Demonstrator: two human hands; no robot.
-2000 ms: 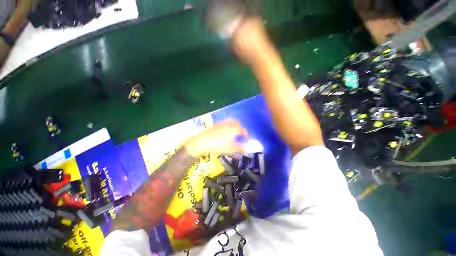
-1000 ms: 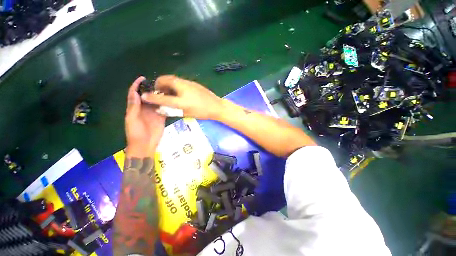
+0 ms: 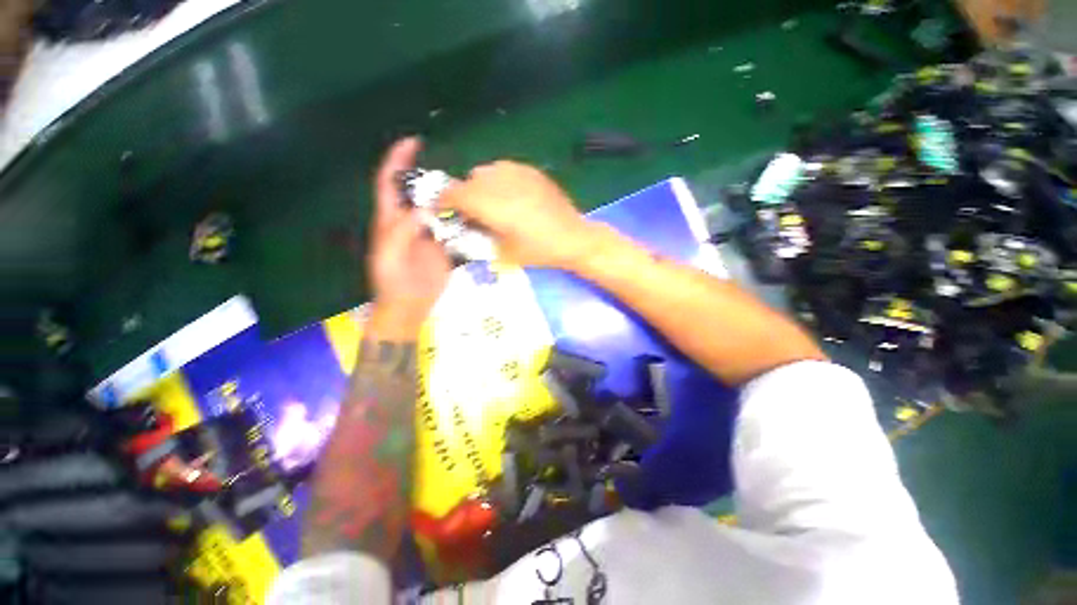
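Note:
My left hand (image 3: 408,254) and my right hand (image 3: 520,213) meet above the belt, just beyond the printed carton sheet (image 3: 472,343). Between their fingertips they hold a small silvery circuit board assembly (image 3: 428,189). A bright white piece (image 3: 470,244) shows under the right fingers. The image is blurred and the fingers hide part of the assembly. Loose black case parts (image 3: 567,443) lie in a pile on the sheet near my body.
Stacked black case parts (image 3: 71,508) stand at the left. A large heap of boards and leads (image 3: 921,248) lies at right. A single board (image 3: 210,239) and a dark lead (image 3: 609,144) lie on the green belt (image 3: 319,106). Red items (image 3: 455,522) lie near my body.
My right hand has come back from its far reach to meet my left hand. The view has shifted since one second ago, and the silvery assembly now shows more clearly between the fingers.

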